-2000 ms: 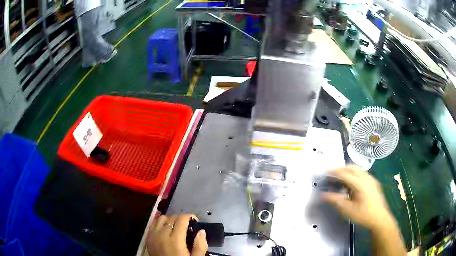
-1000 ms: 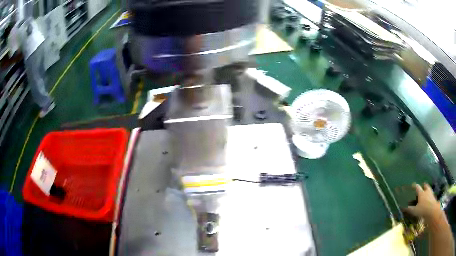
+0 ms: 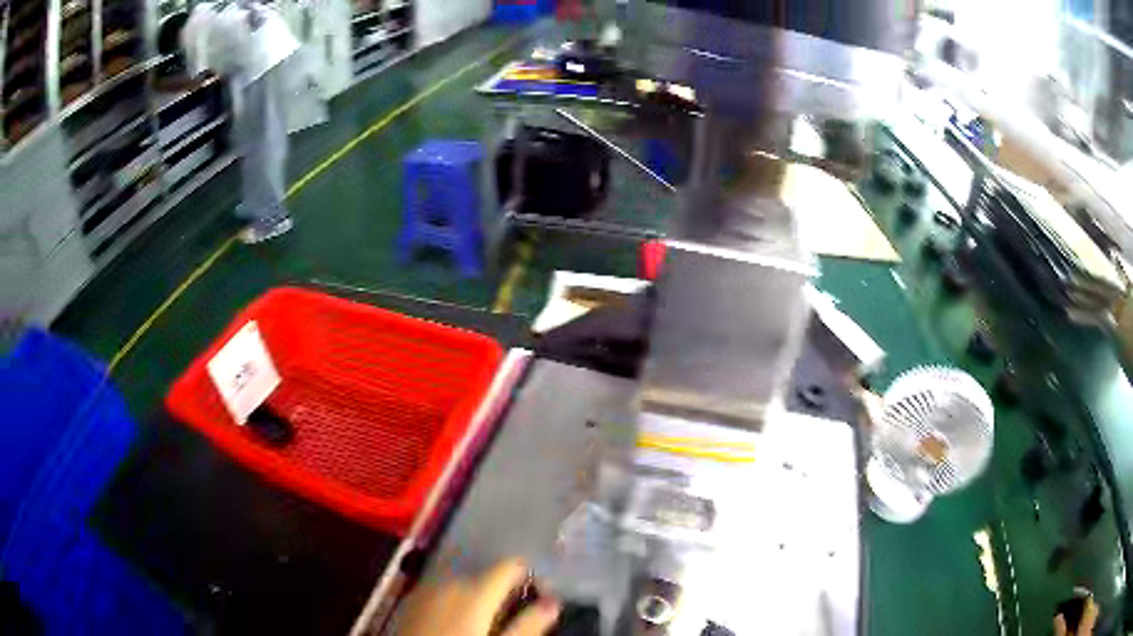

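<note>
My left hand is blurred and cut off by the bottom edge, at the near left of the silver base plate. Its fingers are around a black power adapter, only partly visible. My right hand shows only as fingertips at the lower right edge, over the conveyor side; its hold cannot be made out. The clear welding fixture stands on the plate below the silver ultrasonic horn. The round washer on the clamp bar is nearer me. The nest's contents are unclear.
A red basket with a white label and a small black piece stands left of the plate. A blue bin is at far left. A white fan stands right, beside the green conveyor. A person stands at the back left.
The view has swung left since one second ago. My left hand has come into view at the bottom. My right hand has dropped almost out of the picture at the lower right.
</note>
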